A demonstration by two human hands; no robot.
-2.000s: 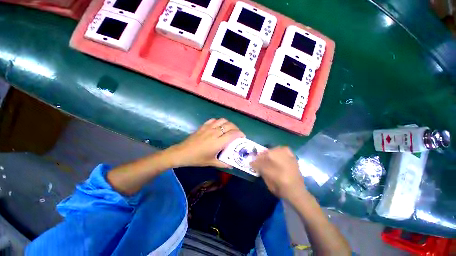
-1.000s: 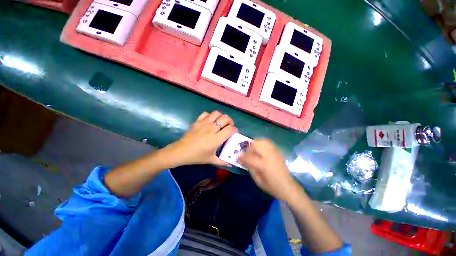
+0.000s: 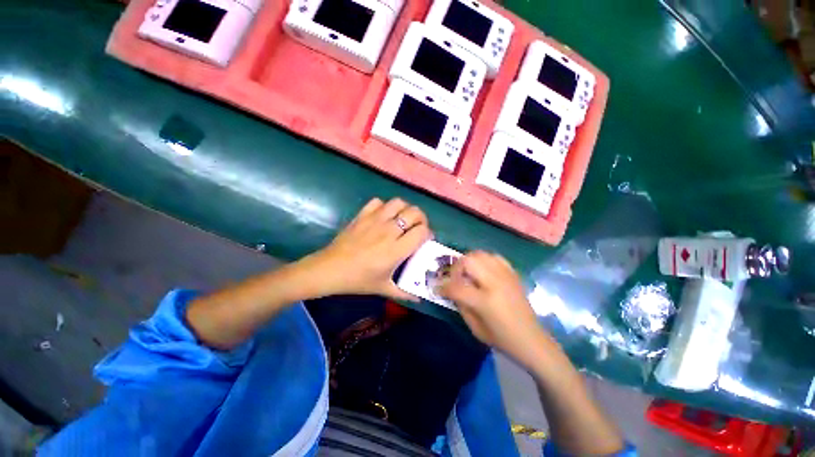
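A white handheld device [image 3: 427,271] is held over my lap at the bench edge, with its round lens-like detail facing up. My left hand [image 3: 380,250] grips its left end, thumb below and fingers above. My right hand [image 3: 487,294] is bent over its right part with the fingertips on the face. Whether a wipe is between those fingers cannot be told. A pink-red foam tray [image 3: 313,103] holds several white devices [image 3: 420,120] with their black screens up.
On the green bench [image 3: 241,192], right of the tray, lie clear film [image 3: 581,286], a crumpled shiny heap [image 3: 647,308] and a white bottle with red markings [image 3: 706,257] on a long white pack [image 3: 699,335]. A red crate [image 3: 715,430] is at the lower right.
My right hand has shifted slightly over the device's face, and more of the face shows than one second ago. My left hand keeps its grip. The view has shifted slightly.
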